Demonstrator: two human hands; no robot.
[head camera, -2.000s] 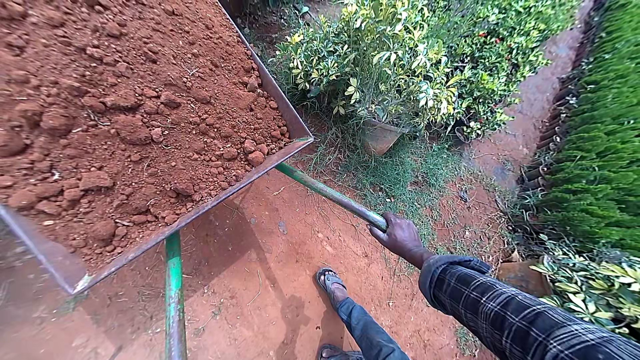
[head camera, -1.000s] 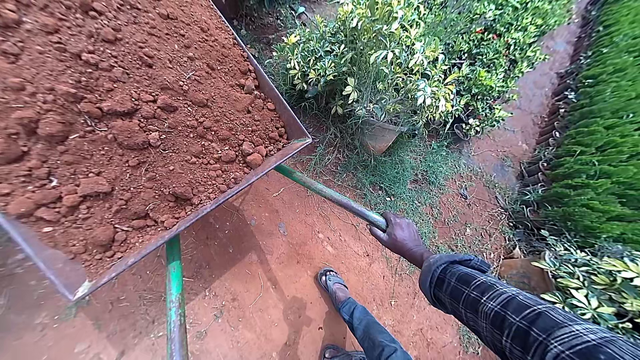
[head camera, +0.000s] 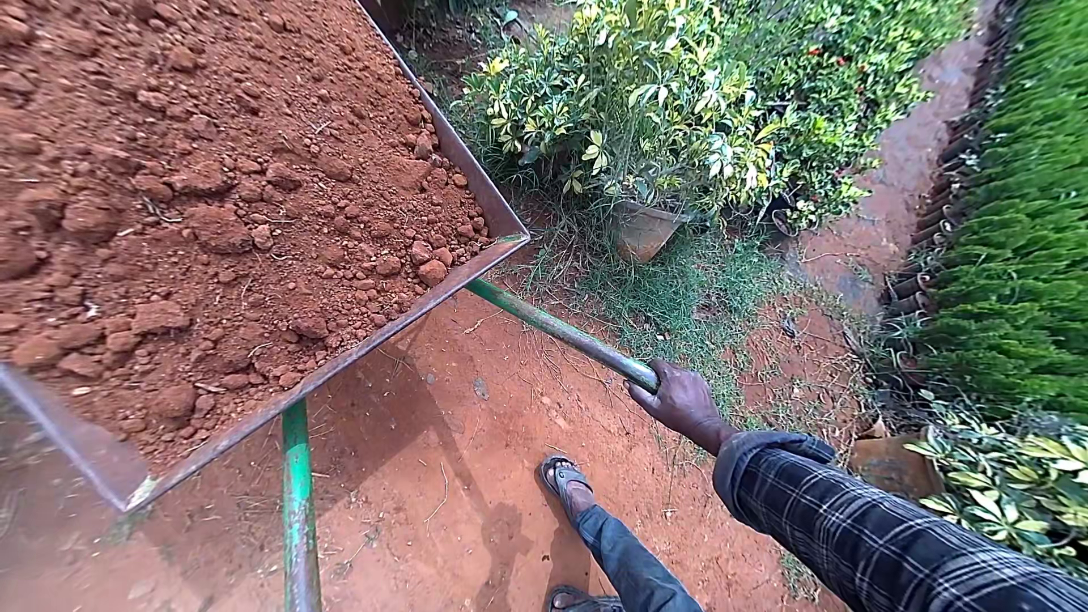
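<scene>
A metal wheelbarrow tray (head camera: 340, 374) full of crumbly red soil (head camera: 221, 187) fills the upper left. Two green-painted tubular handles come out from under its near edge. My right hand (head camera: 682, 401) is closed around the end of the right wheelbarrow handle (head camera: 561, 330), where the paint is worn to bare metal. The left wheelbarrow handle (head camera: 297, 501) runs down past the bottom edge of the view. My left hand is out of view, so its hold cannot be seen.
A potted shrub with variegated leaves (head camera: 650, 228) stands beyond the right handle. Dense green plants (head camera: 1020, 280) line the right side, with another pot (head camera: 897, 466) at lower right. My sandaled foot (head camera: 565, 480) is on the red dirt ground (head camera: 408, 493).
</scene>
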